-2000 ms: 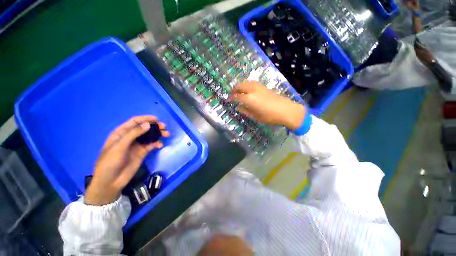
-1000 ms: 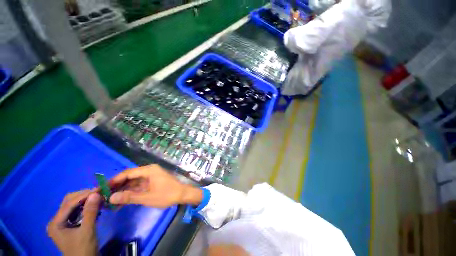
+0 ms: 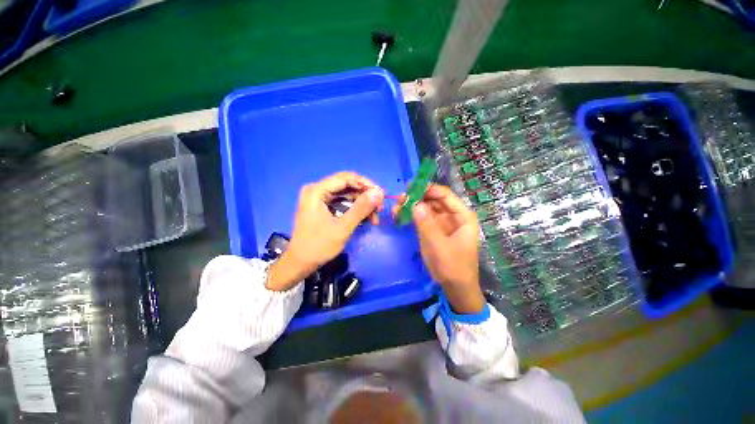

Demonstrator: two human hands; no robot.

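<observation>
My right hand (image 3: 447,234) holds a narrow green circuit board (image 3: 420,190) upright over the right side of the blue work tray (image 3: 319,86). My left hand (image 3: 325,224) holds a small black housing (image 3: 340,205), mostly hidden by the fingers. A thin reddish wire (image 3: 392,197) shows between the left fingertips and the board. Several black housings (image 3: 329,290) lie at the tray's near edge, partly behind my left wrist.
A clear blister tray of boards (image 3: 530,199) lies right of the work tray, then a blue bin of black housings (image 3: 654,199). A clear plastic box (image 3: 170,195) and blister trays (image 3: 50,248) are left. A grey post (image 3: 470,45) stands beyond, before the green belt (image 3: 207,50).
The view has swung back over the work tray. The right hand has lifted the board up and away from the left hand, and a thin wire now shows between them.
</observation>
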